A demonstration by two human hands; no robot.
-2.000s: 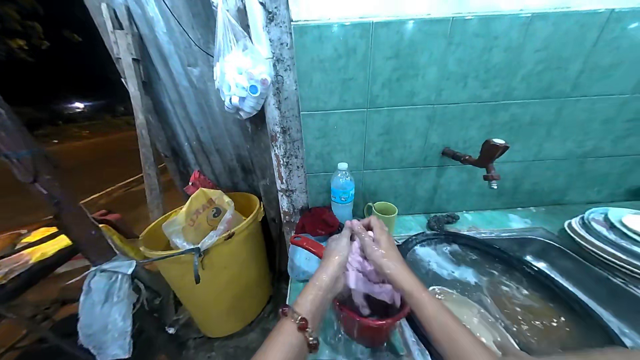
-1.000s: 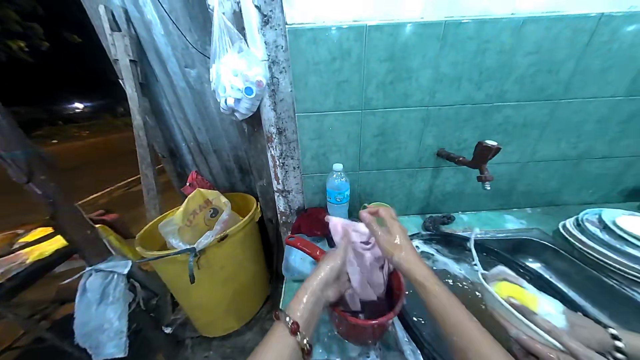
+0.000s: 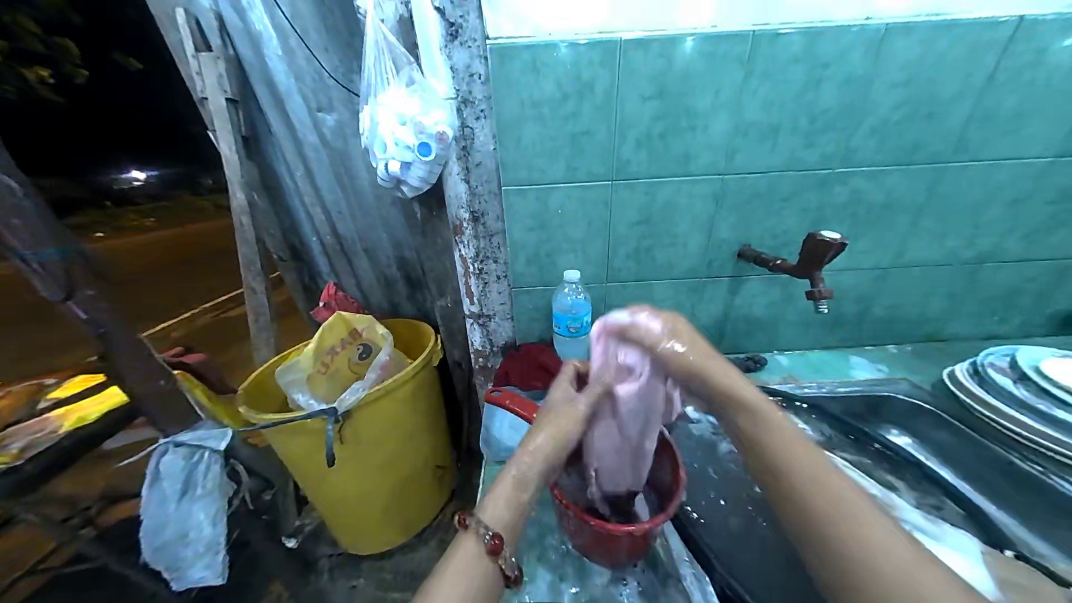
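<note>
A wet pink cloth point(image 3: 621, 419) hangs from my right hand point(image 3: 670, 343), which grips its top above a red plastic dipper point(image 3: 611, 536). The cloth's lower end dips into the dipper, which stands on the green counter beside the sink. My left hand point(image 3: 574, 402) is at the cloth's left side, fingers bent against it; whether it pinches the fabric is unclear. The dipper's handle point(image 3: 512, 404) points back left. Behind the hands stands a plastic bottle with a blue label point(image 3: 572, 322), near a dark red cloth point(image 3: 528, 367).
A yellow bucket point(image 3: 394, 469) with plastic bags stands left of the counter. The sink point(image 3: 871, 394) lies right, with stacked plates point(image 3: 997, 410) beyond. A faucet point(image 3: 816, 260) juts from the tiled wall. Another person's arm point(image 3: 1026, 578) shows at the lower right edge.
The pink cloth has been lifted and stretched upward by my right hand. The other person's hands, on a plate with a yellow sponge a second ago, have mostly left the view.
</note>
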